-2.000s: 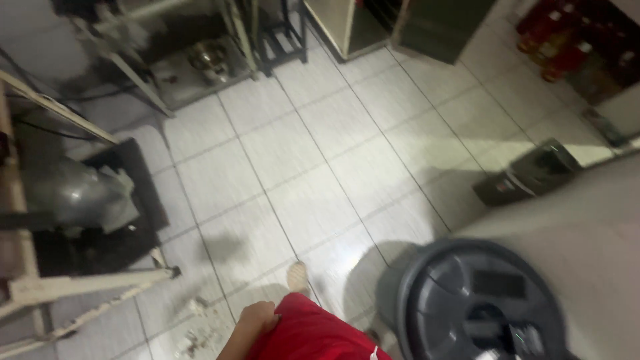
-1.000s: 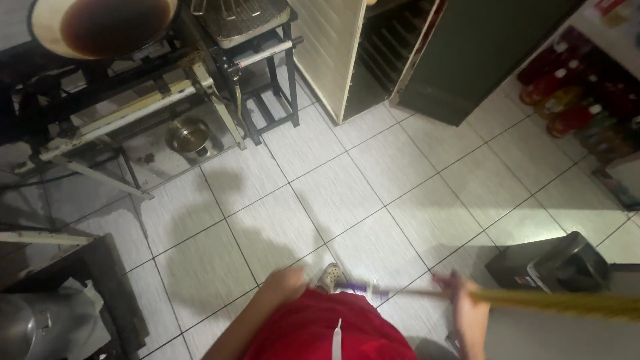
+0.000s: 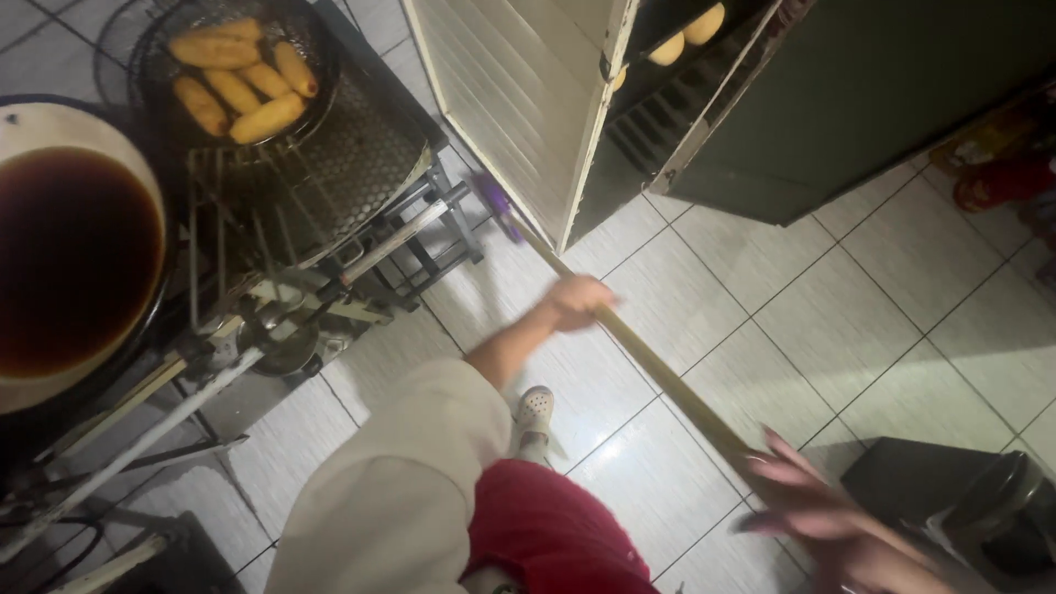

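Note:
My left hand [image 3: 577, 302] is closed around the yellowish handle of a broom [image 3: 652, 363], about midway along its visible length. My right hand [image 3: 813, 503], blurred, is at the upper part of the same handle, its fingers partly spread; how firmly it grips is not clear. The purple head [image 3: 497, 206] of the broom is on the white tiled floor, between a dark metal stand and the base of a pale cabinet [image 3: 528, 107]. Part of the head is hidden beside the cabinet.
At left, a pan [image 3: 326, 82] of golden fried pieces and a large pot [image 3: 82, 124] of dark brown liquid stand on burners. A dark door [image 3: 825, 115] stands open at upper right. A black bin [image 3: 932, 487] is at lower right. Bottles [image 3: 1002, 181] sit at the right edge.
The broom's head has moved from near my feet to beside the cabinet. My left hand, apparently off the handle a second ago, now grips it. The view has shifted toward the stove.

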